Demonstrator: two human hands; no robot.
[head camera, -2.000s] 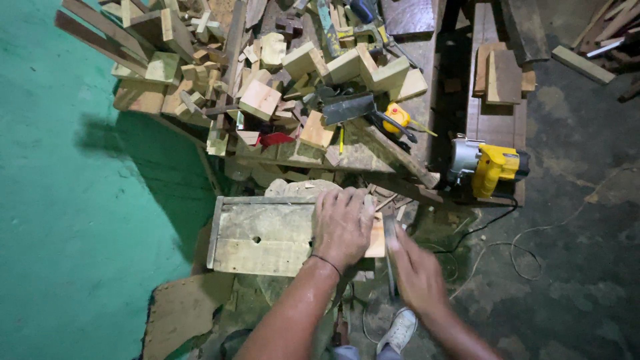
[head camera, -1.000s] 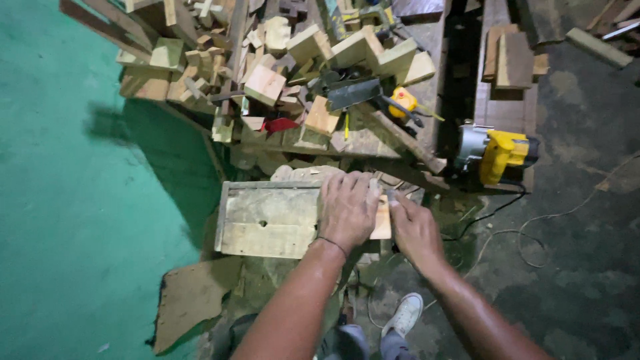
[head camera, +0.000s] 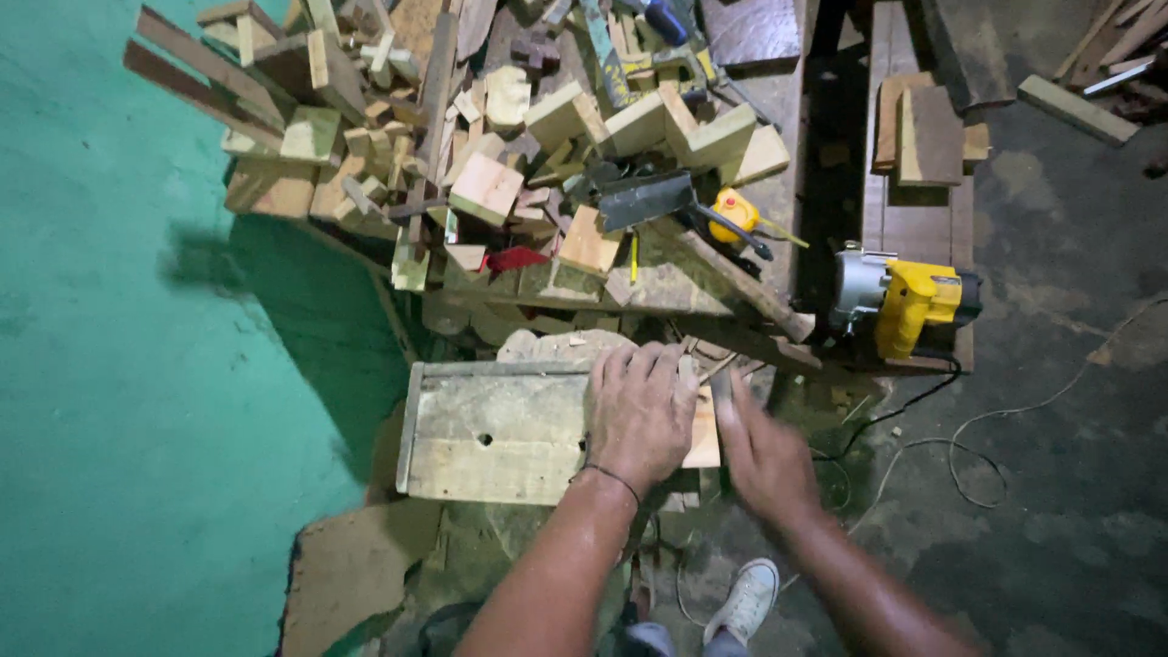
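Note:
My left hand (head camera: 643, 411) presses down on a light wooden piece (head camera: 703, 433), whose end juts out to the right of the hand, over a wooden jig board (head camera: 493, 438) with raised strips along its far and left edges and a dark hole. At the end of that piece, my right hand (head camera: 766, 456) grips a narrow, dark, flat tool (head camera: 724, 401) held edge-on against it. The hand is slightly blurred, and whether the tool is a file or a sanding block I cannot tell.
Beyond the jig, a workbench (head camera: 675, 283) bears many wood offcuts (head camera: 486, 187), a yellow tape measure (head camera: 733, 214) and a yellow pencil (head camera: 633, 257). A yellow corded power tool (head camera: 912, 301) rests on a plank bench at right. Its cord trails over the floor. A green wall (head camera: 137, 365) stands at left.
My right hand, lower along the end of the piece two seconds ago, was nearer its far corner one second ago. My left hand has stayed on the piece.

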